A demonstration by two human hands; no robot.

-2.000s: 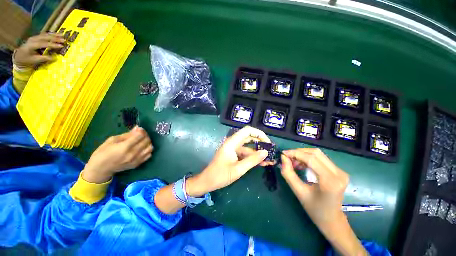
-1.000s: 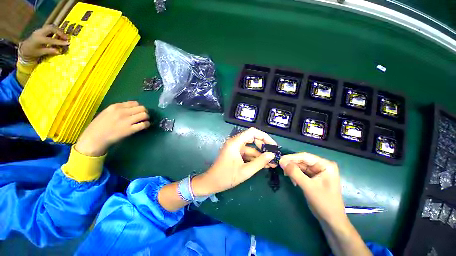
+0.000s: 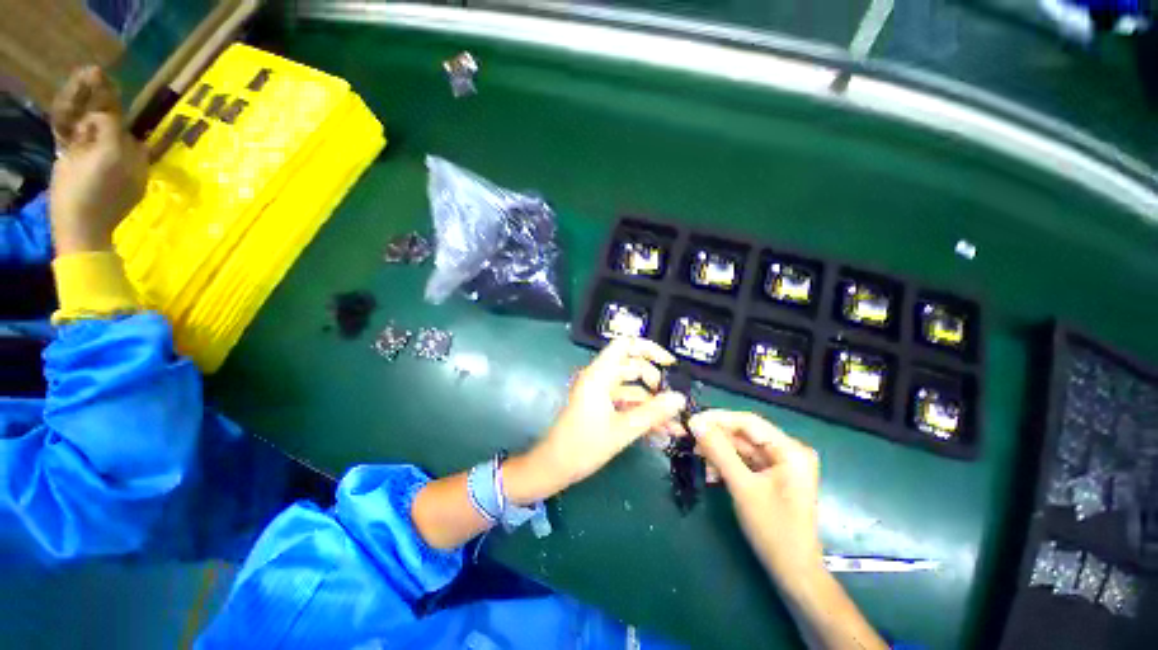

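My left hand (image 3: 606, 425) is bare, with a pale blue strap on its wrist, and holds a small black square frame (image 3: 677, 394) between thumb and fingers. My right hand (image 3: 762, 476) meets it from the right, its thumb and forefinger pinched at the frame's edge. Whether a tiny part is between those fingertips is too small to tell. A loose pile of small black parts (image 3: 687, 480) lies on the green bench just below the hands.
A black pocket tray (image 3: 828, 337) holds bright-centred modules behind my hands. A clear bag of black parts (image 3: 508, 248) lies behind left. Tweezers (image 3: 883, 564) lie right, beyond them a large black tray (image 3: 1029, 533). Another person's arms reach over stacked yellow trays (image 3: 254, 165).
The view has shifted, showing more of the rail. The neighbour's near hand has moved from the bench up to the yellow trays. My hands remain together at the small frame.
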